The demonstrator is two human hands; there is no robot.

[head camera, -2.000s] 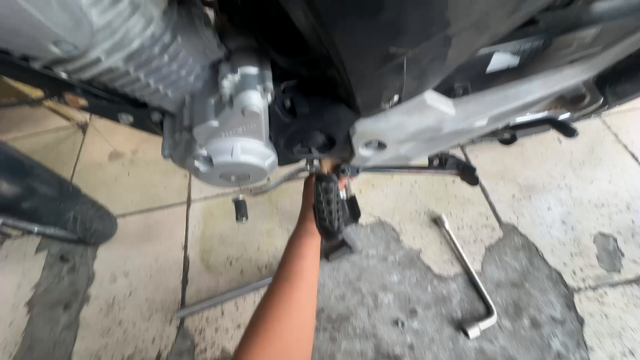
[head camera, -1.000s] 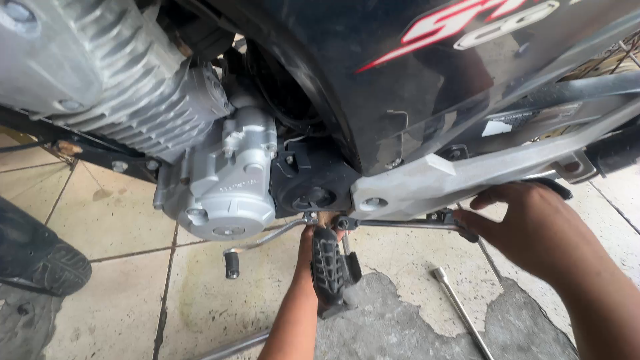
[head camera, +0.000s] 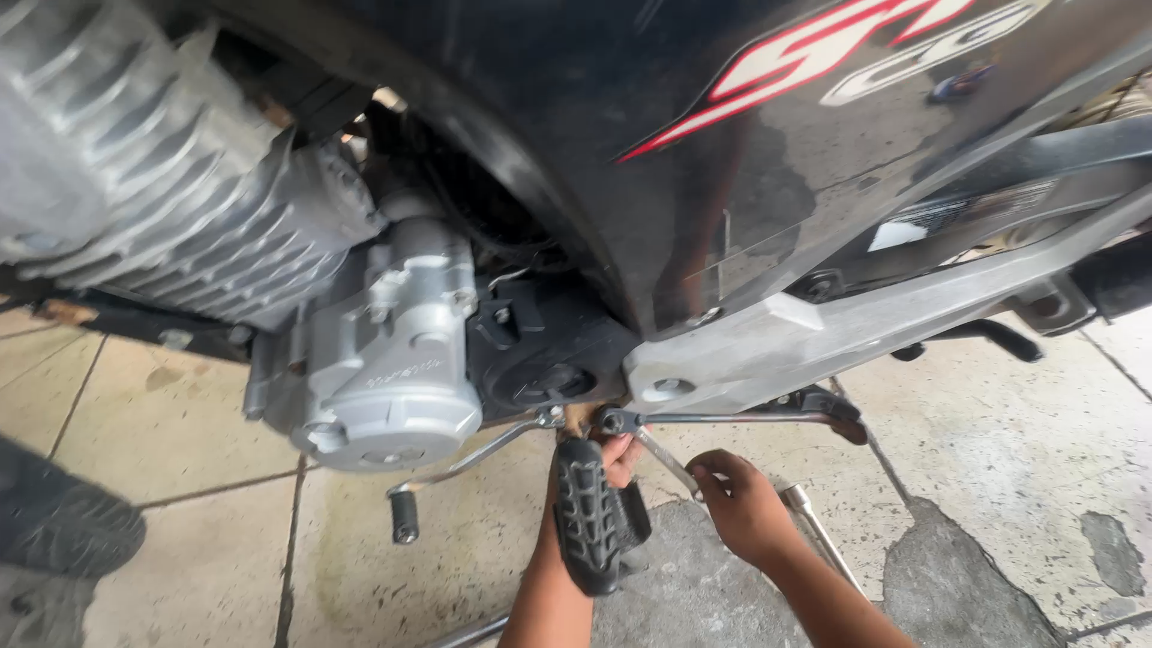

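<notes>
My right hand (head camera: 740, 504) grips the outer end of a metal wrench (head camera: 668, 463), whose other end meets the pivot beside the footpeg bracket. Behind the black rubber footpeg (head camera: 589, 517), my left hand (head camera: 621, 459) has its fingertips at that same joint; the peg hides most of the hand, and what it holds cannot be made out. From the pivot a thin metal rod (head camera: 738, 418) runs right to a black-ended pedal arm. The gear shift lever (head camera: 477, 459) with its rubber tip (head camera: 405, 517) extends to the left, below the silver engine cover (head camera: 387, 405).
A socket wrench (head camera: 823, 535) lies on the tiled floor right of my right hand. Another metal bar (head camera: 472, 630) shows at the bottom edge. The motorcycle's dark side fairing (head camera: 576, 135) and silver frame (head camera: 864, 324) hang above. A tire (head camera: 63, 513) stands at the left.
My right hand, out of view two seconds ago, was at the rod's far right end one second ago. It has moved left and now holds a wrench at the pivot.
</notes>
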